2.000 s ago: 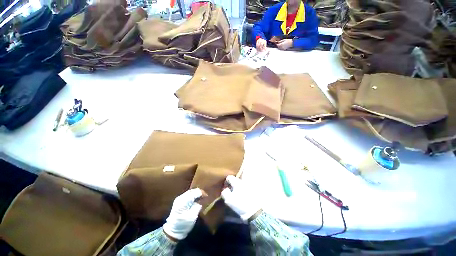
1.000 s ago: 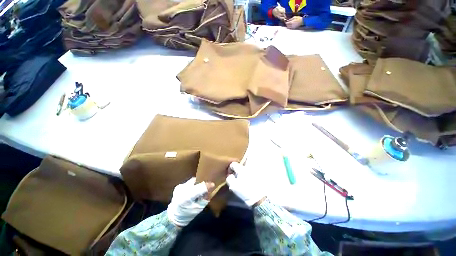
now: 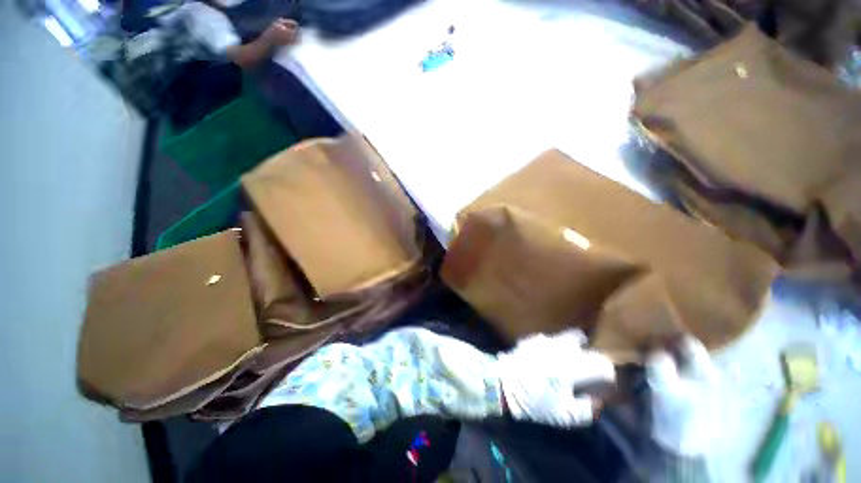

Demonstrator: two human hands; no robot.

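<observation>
A tan-brown handbag (image 3: 700,255) with a small gold plate lies at the table's near edge, its front part folded up. My left hand (image 3: 557,379), in a white glove with bare fingertips, has its fingers closed at the bag's lower edge. My right hand (image 3: 687,396), also white-gloved and strongly blurred, has its fingertips on the bag's lower right part. The edge between my hands is dark and unclear.
More brown bags (image 3: 326,222) are stacked at left, beside green crates (image 3: 219,141). Another bag pile (image 3: 755,123) lies at upper right. A green-handled tool (image 3: 774,439) and a yellow object (image 3: 831,448) are at lower right. A person's arm (image 3: 255,47) shows at upper left.
The view has swung left and tilted, so the bag and my hands appear further right. The left-side stacks and crates have come into view. The bag stays folded at my hands.
</observation>
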